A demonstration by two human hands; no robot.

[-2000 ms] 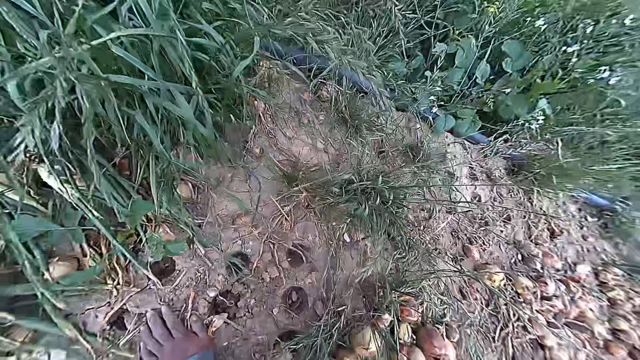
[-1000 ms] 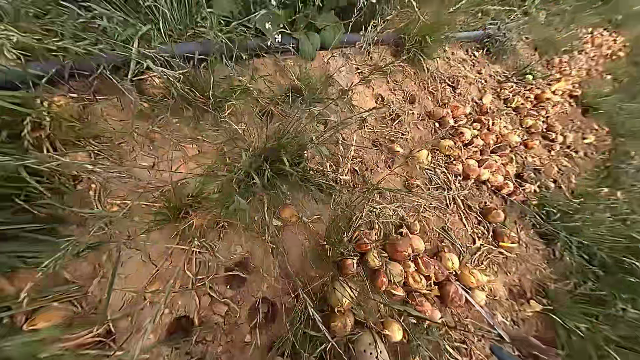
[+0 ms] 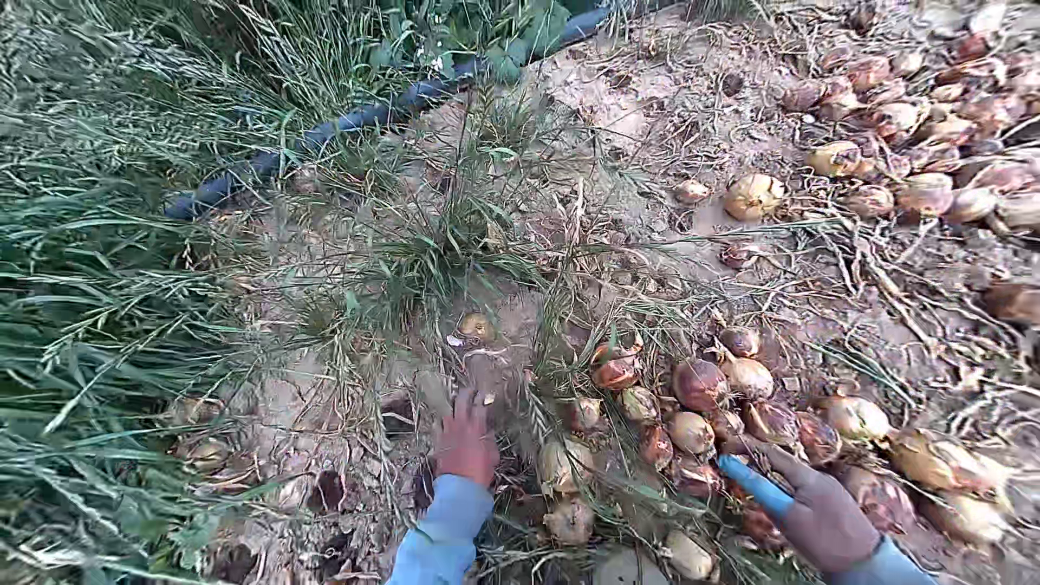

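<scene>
My left hand point(image 3: 467, 439), in a light blue sleeve, is over the soil at lower centre, palm down, its blurred fingers pointing toward a small half-buried onion point(image 3: 475, 327). Nothing shows in its grasp. At lower right, my right hand point(image 3: 825, 516) lies over a heap of red and yellow onions point(image 3: 699, 385). A light blue, narrow piece point(image 3: 756, 486) shows at its fingers; whether it is a tool handle or a finger covering cannot be told. The fingertips are partly lost among the onions.
A dark hose or pipe point(image 3: 349, 122) runs diagonally along the grass at upper left. A grass tuft point(image 3: 447, 244) stands in the middle. More onions point(image 3: 926, 193) lie in a pile at upper right, with dry stalks point(image 3: 886, 284) below them. Small holes point(image 3: 327, 490) dot the soil at lower left.
The view has shifted and come closer to the onions. My left hand, out of view one second ago, is in view, and more of my right hand shows over the heap.
</scene>
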